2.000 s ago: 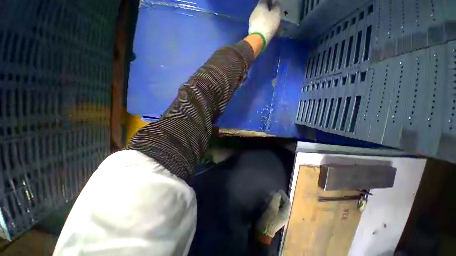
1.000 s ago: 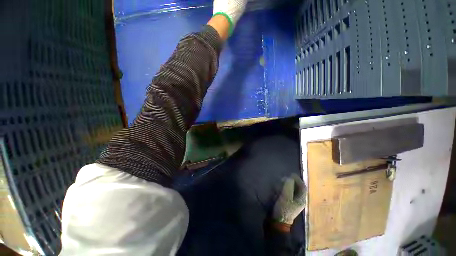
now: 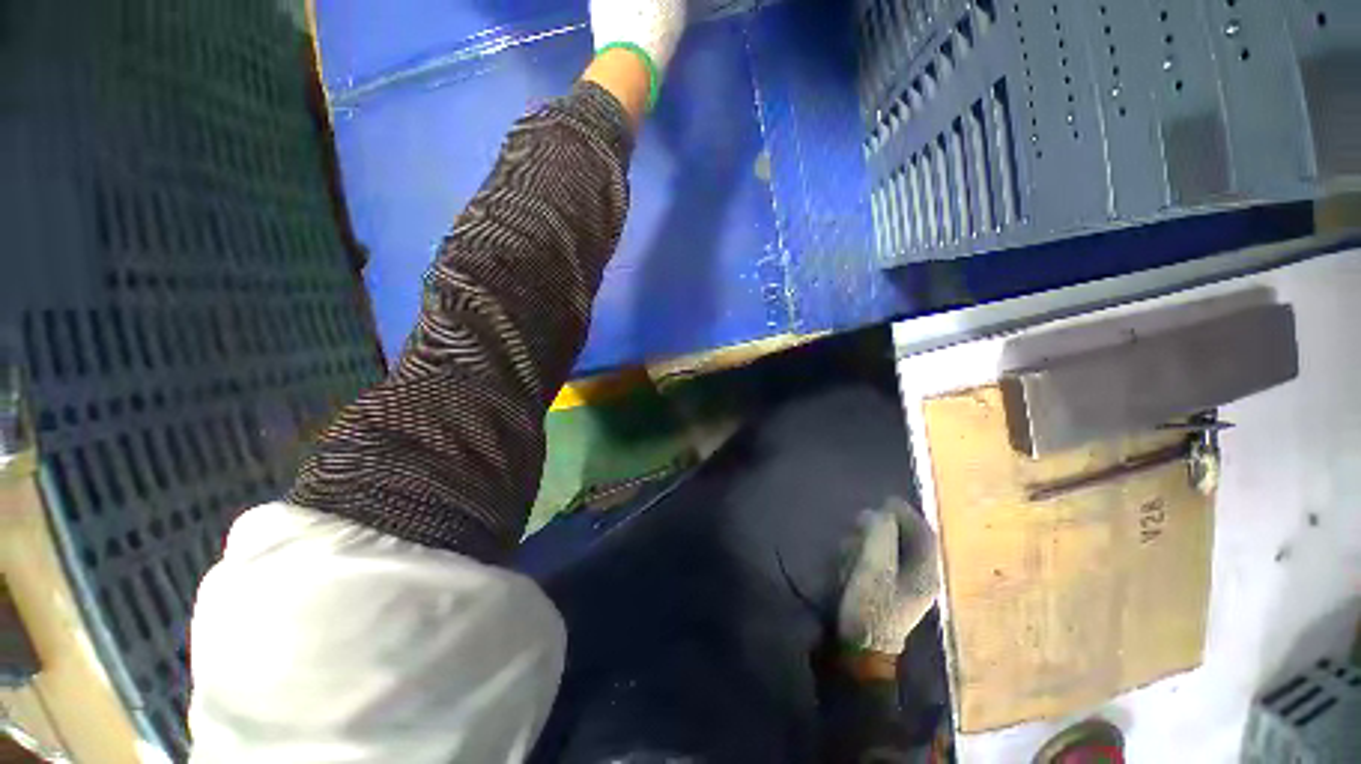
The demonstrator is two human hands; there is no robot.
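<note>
My left hand [image 3: 639,21], in a white knit glove with a green cuff, reaches over the blue surface [image 3: 493,194]. Its fingers are cut off by the top edge, so what they touch is hidden. My right hand [image 3: 888,579], in an off-white glove, is low beside the bench's left edge, over my dark clothing. I see no object in it, and its finger pose is unclear. Grey slotted housings [image 3: 1030,120] stand stacked on the blue surface at the upper right.
On the white bench [image 3: 1284,493] are a cardboard pad [image 3: 1075,597], a grey metal bar [image 3: 1164,376] and a thin dark tool, possibly a hammer [image 3: 1203,455]. A red-rimmed round thing [image 3: 1082,742] and a slotted part [image 3: 1313,716] show at the bottom right. More slotted housings [image 3: 194,388] stand left.
The view has shifted, bringing more of the bench in. My left hand has gone up to the top edge; the grey part beside it two seconds ago is out of view. My right hand stays low.
</note>
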